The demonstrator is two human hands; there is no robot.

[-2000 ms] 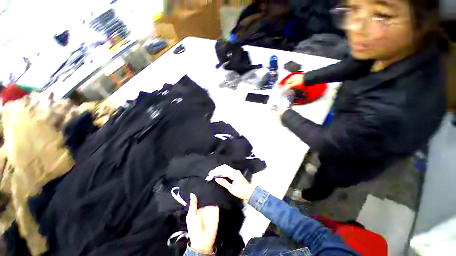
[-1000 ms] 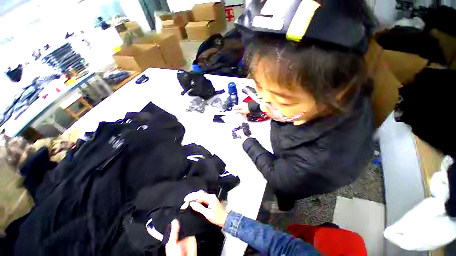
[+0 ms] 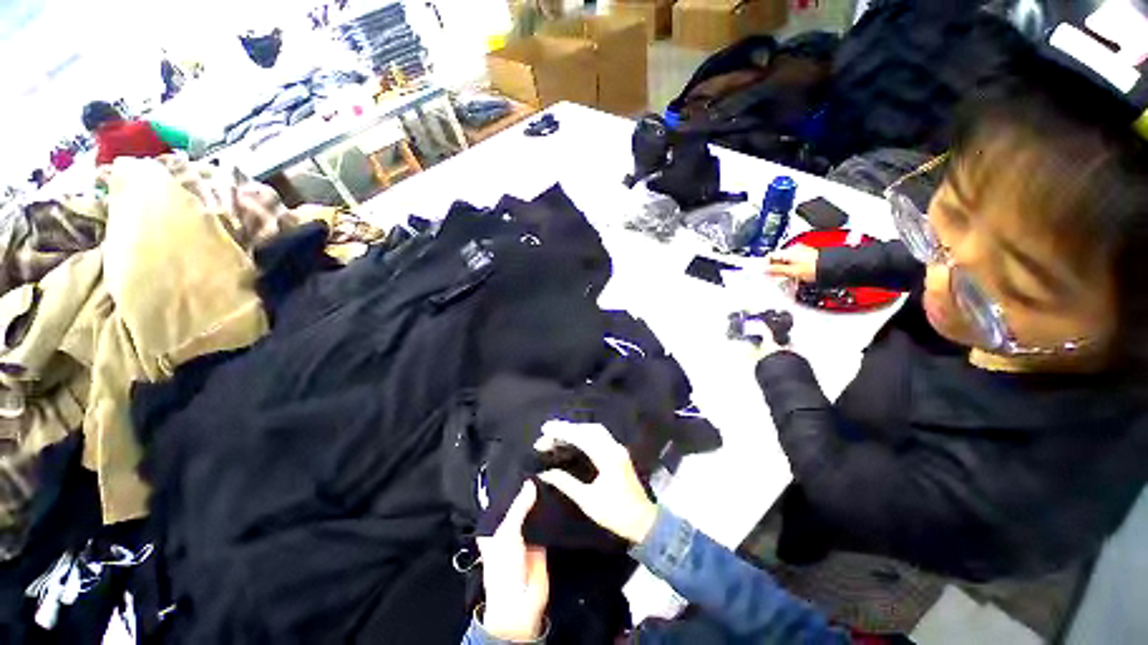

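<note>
A heap of black garments with white cords and small white details covers the near side of the white table. My right hand is on the black cloth at the near right of the heap, fingers curved round a small dark fold. My left hand is just below and left of it, thumb up against the same cloth. Both hands hold the cloth between them. Whether a small part lies between the fingers cannot be told.
A person in black sits at right, hands near small black pieces and a red tray. A blue bottle, a phone and plastic bags lie on the white table. Beige garments lie left.
The view has swung, so the beige heap shows more at left. My right hand's fingers now curve round a dark fold, with both hands still on the cloth. The other person's hands have shifted slightly.
</note>
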